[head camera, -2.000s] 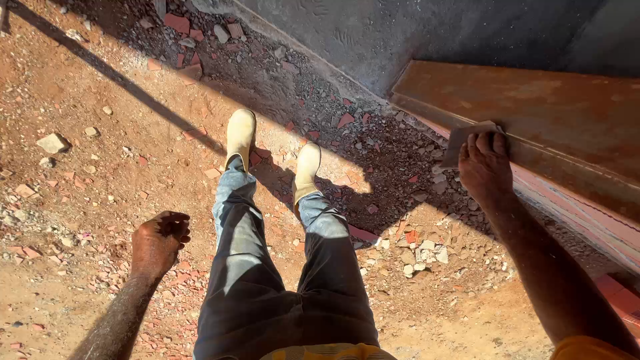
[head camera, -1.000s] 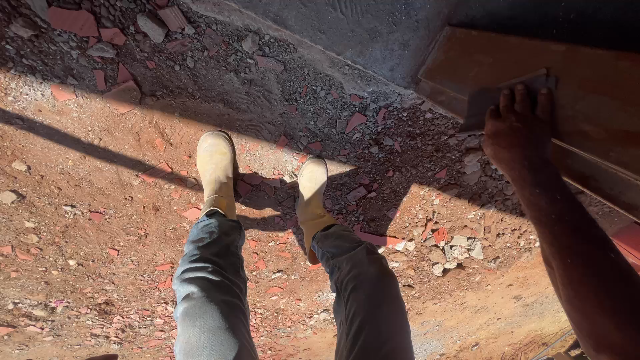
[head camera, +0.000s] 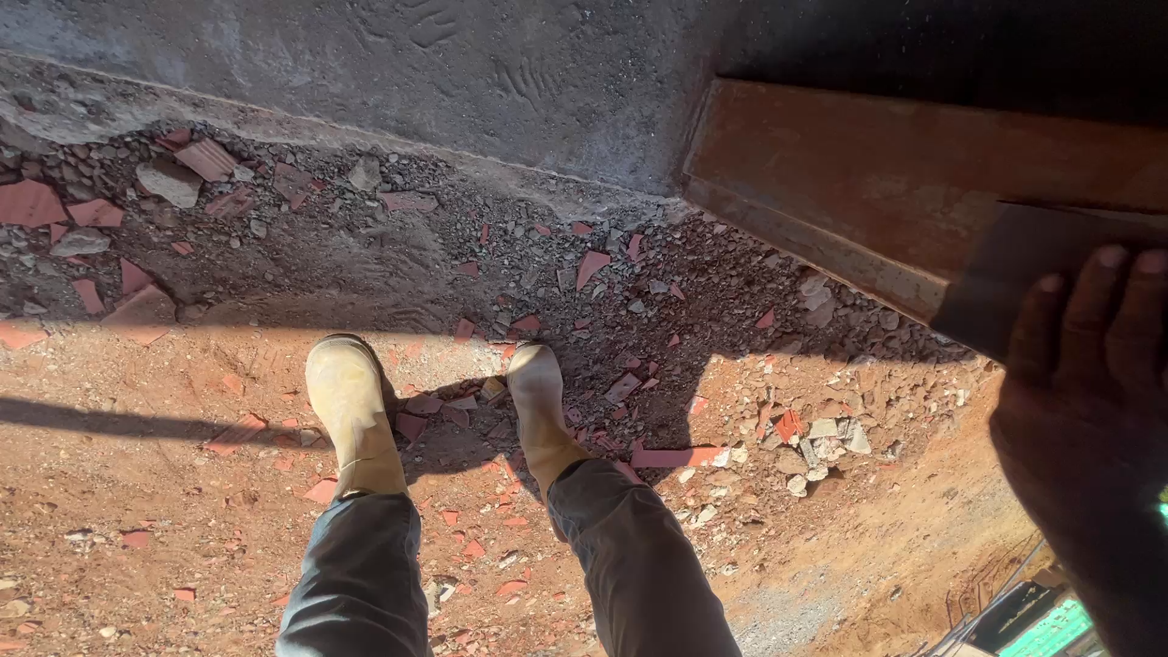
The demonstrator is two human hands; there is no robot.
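Observation:
My right hand (head camera: 1086, 356) is at the right edge, its fingers over a thin dark sheet (head camera: 995, 274) that looks like sandpaper. The sheet lies against the near edge of a long reddish-brown panel or frame member (head camera: 867, 173), whose material I cannot settle. The thumb and the underside of the grip are hidden. My left hand is out of view.
Pale boots (head camera: 351, 401) stand on reddish dirt strewn with broken red tile pieces (head camera: 32, 203) and stones (head camera: 171, 182). A grey concrete surface (head camera: 547, 109) with hand-shaped marks runs along the top. Green and dark objects (head camera: 1049, 630) show at the lower right.
My left hand, visible at the lower left two seconds ago, has left the view. My right hand remains with the sheet at the brown piece. The view has shifted.

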